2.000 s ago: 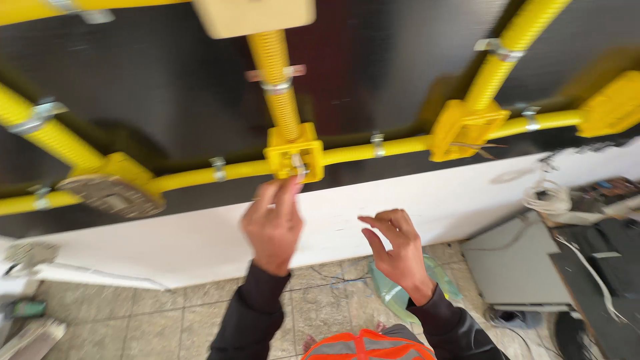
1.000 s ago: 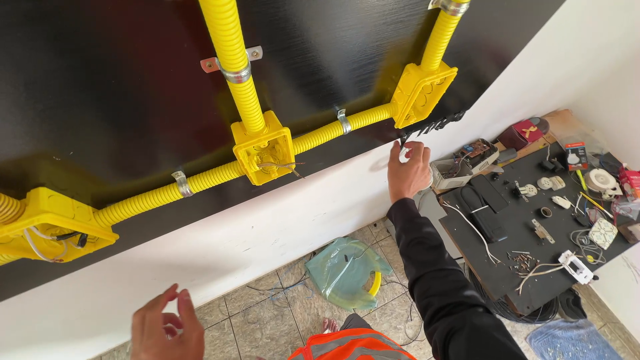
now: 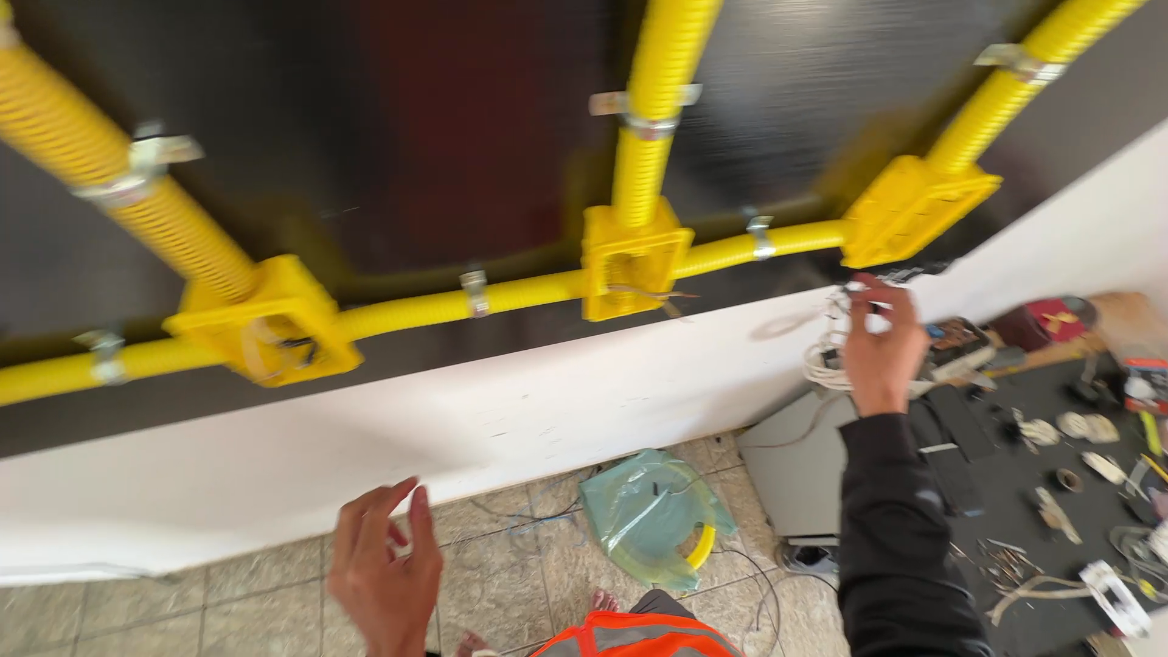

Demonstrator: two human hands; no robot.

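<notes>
My right hand (image 3: 883, 342) reaches out at the right, its fingertips together just below the rightmost yellow electrical box (image 3: 920, 212), by a small dark-and-white item too blurred to name. At the lower left my left hand (image 3: 385, 561) hangs in front of the white wall with fingers apart and nothing in them. Above it is a yellow box (image 3: 274, 324) with wires inside. Another yellow box (image 3: 634, 260), with bare wire ends sticking out, sits in the middle. Yellow corrugated conduit (image 3: 411, 313) joins the boxes along the black panel, held by metal clamps (image 3: 475, 294).
A dark table (image 3: 995, 511) at the right carries tools, screws, cables and fittings. Coiled white cable (image 3: 829, 363) lies beyond my right hand, above a grey cabinet (image 3: 794, 465). On the tiled floor rests a green plastic bag (image 3: 639, 520) around a yellow conduit coil, with thin wires nearby.
Two seconds ago one hand was at the middle box; now my right hand is by the rightmost box. Since one second ago my right hand has stayed near that box. The view has swung about.
</notes>
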